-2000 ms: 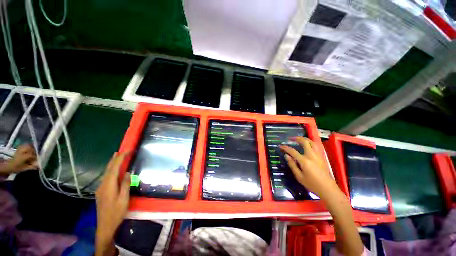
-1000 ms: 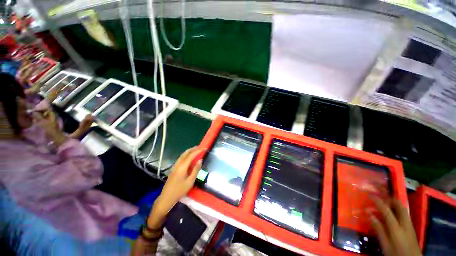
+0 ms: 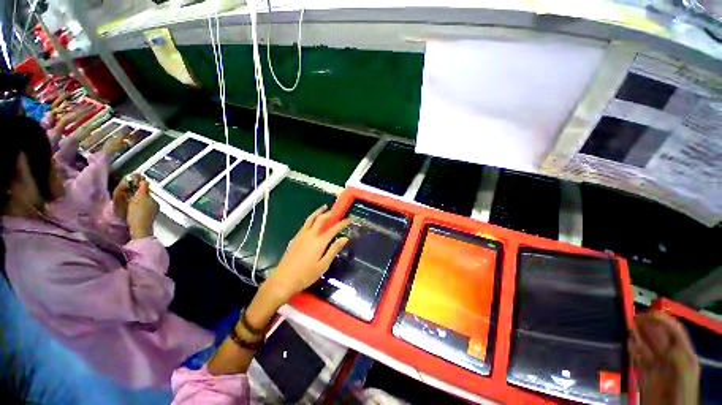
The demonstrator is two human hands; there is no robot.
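Observation:
A red tray (image 3: 400, 255) holds three tablets in its slots. The left tablet (image 3: 368, 265) shows a dark screen with glare. The middle tablet (image 3: 450, 294) shows an orange-yellow screen with a small orange corner button. The right tablet (image 3: 566, 320) is dark with a small red corner button. My left hand (image 3: 307, 255) is open, its fingers spread over the left tablet's upper left edge. My right hand (image 3: 663, 360) is blurred at the tray's right edge; whether it grips the tray cannot be told.
A white tray with dark tablets (image 3: 492, 194) lies behind the red one. Another white tray (image 3: 279, 171) is at left, behind hanging white cables (image 3: 261, 134). A person in a pink smock (image 3: 87, 277) sits at left. Printed sheets (image 3: 633, 126) hang from the shelf. Another red tray (image 3: 669, 305) is at right.
The view has turned left. The middle tablet's text menu has become orange-yellow and the right tablet's red screen has become dark. My right hand has moved off the right tablet to the tray's edge.

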